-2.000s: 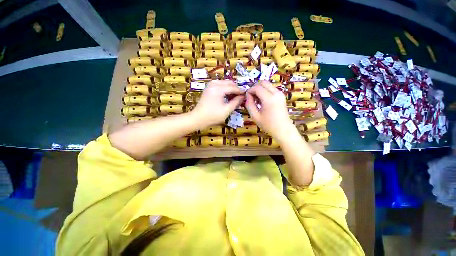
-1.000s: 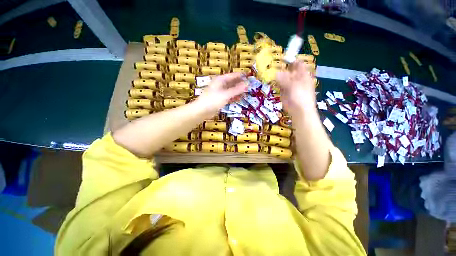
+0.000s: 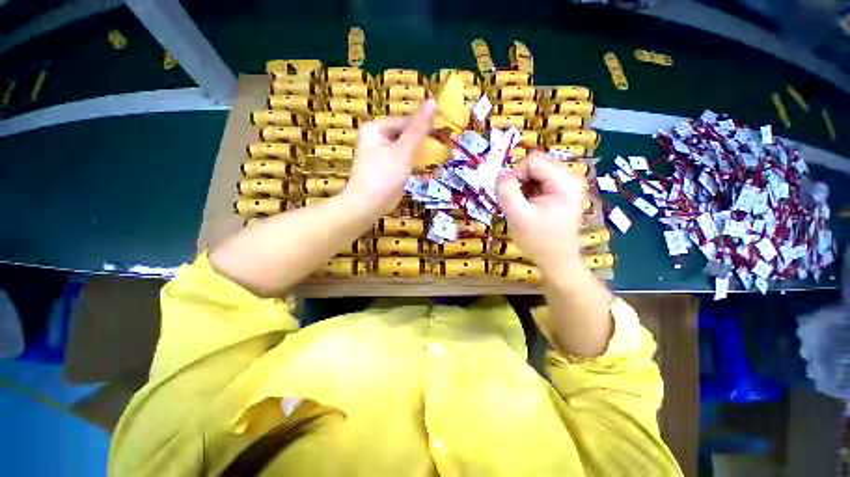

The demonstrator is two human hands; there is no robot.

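Observation:
My left hand [image 3: 384, 160] holds a yellow plastic shell [image 3: 452, 102], tilted up over the cardboard tray [image 3: 224, 177] of shells. A second yellow surface shows below it by my fingers; I cannot tell if it is the same shell. My right hand [image 3: 541, 197] is just right of a small heap of white-faced wired parts [image 3: 475, 177] with red leads. Its thumb and fingertips are pinched by a white piece at the heap's edge; whether they grip it is too blurred to tell. Tight rows of yellow shells [image 3: 272, 169] surround the heap on the tray.
A large heap of white and red wired parts [image 3: 746, 200] lies on the green bench [image 3: 102, 186] at the right, with a few loose ones on its left side. More yellow shells [image 3: 615, 71] lie along the line behind a pale rail [image 3: 168, 99]. A blue stool [image 3: 732, 359] is below right.
My left hand now holds a yellow shell. My right hand has come down from the raised white part to the right edge of the small heap. Shells on the far line have shifted right.

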